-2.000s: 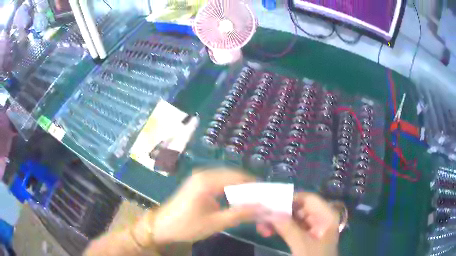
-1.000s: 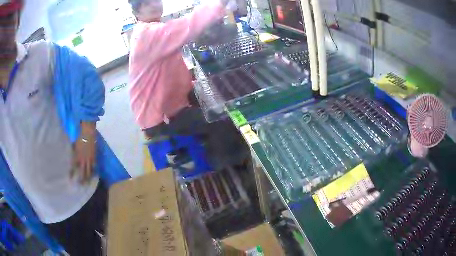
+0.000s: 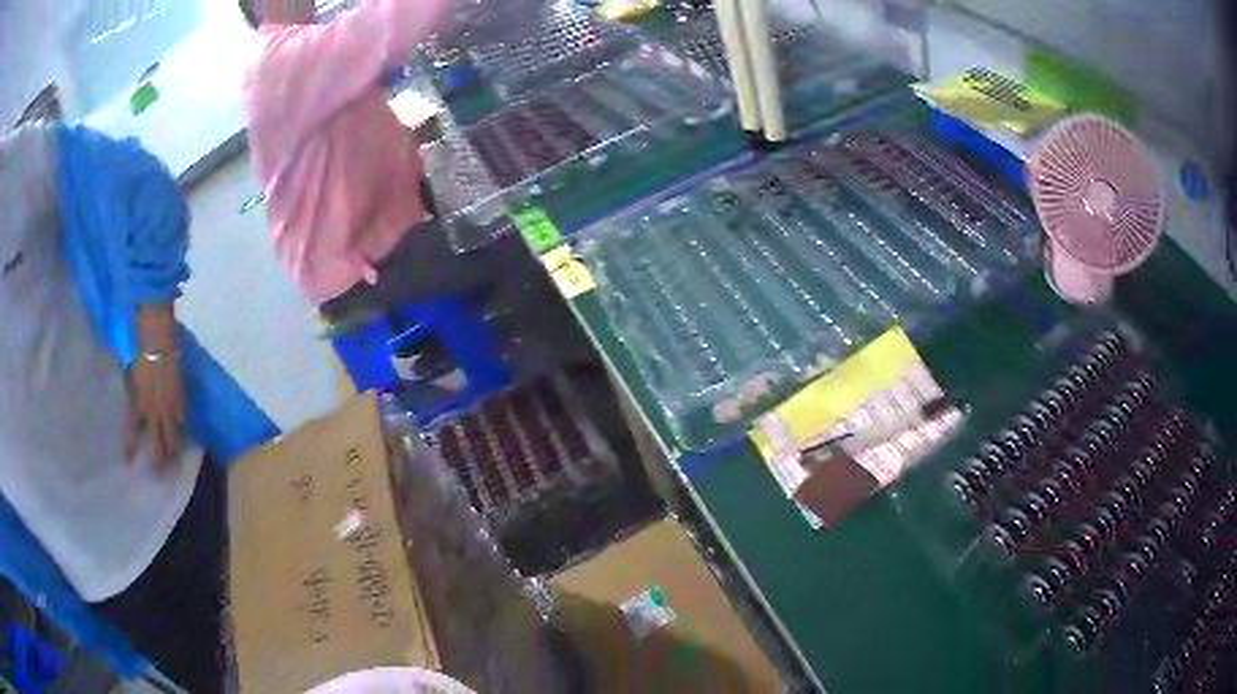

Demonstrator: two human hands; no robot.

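Neither of my hands is in view. Nearest in front of me on the green bench is a clear blister tray [image 3: 1011, 504] with rows of small round dark and silver components and thin red wires, cut off by the right edge. Left of it lies a yellow and white paper sheet [image 3: 868, 393] with a small brown piece [image 3: 836, 490] on it. A second clear tray [image 3: 800, 271] lies behind the paper, with dark components in its far pockets.
A pink fan [image 3: 1096, 197] stands at the back right. Cardboard boxes [image 3: 319, 556], a blue stool [image 3: 421, 346] and a stacked tray [image 3: 516, 454] are left of the bench edge. A person in pink [image 3: 332, 149] and a person in grey and blue [image 3: 95, 380] stand at left.
Two seconds ago both hands held a white pad over the main tray; hands and pad are out of view now. The view turned left to the aisle, then shifted slightly back right and down.
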